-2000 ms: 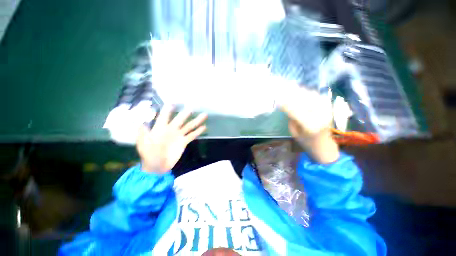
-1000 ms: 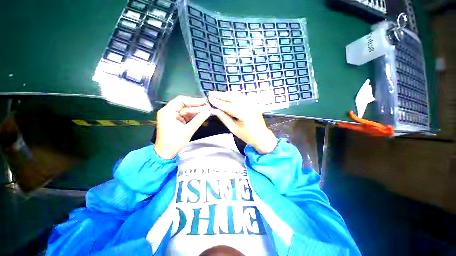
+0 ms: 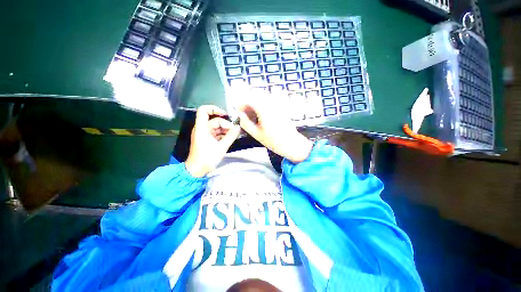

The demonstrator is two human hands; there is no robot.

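Observation:
The part sheet (image 3: 291,63), a clear-backed sheet with a grid of small dark rectangles, lies flat on the green tabletop in front of me. Glare washes out its near left part. My left hand (image 3: 212,134) and my right hand (image 3: 264,128) meet at the sheet's near left corner, at the table edge. The fingertips of both hands pinch this corner, where a tiny dark bit shows between them. Whether a film layer is lifted there cannot be told.
The strip stack (image 3: 154,57) stands left of the sheet, its near end shiny. At the right are a white scrap (image 3: 421,109), an orange-handled tool (image 3: 425,142), a translucent bottle (image 3: 425,52) and the full-sheet stack (image 3: 471,91). A dark tray (image 3: 425,4) is at the far edge.
The sheet, earlier creased upward along its left columns, now lies flatter. Both hands stay together at its near left corner. Two seconds ago they were apart under a glossy blurred film.

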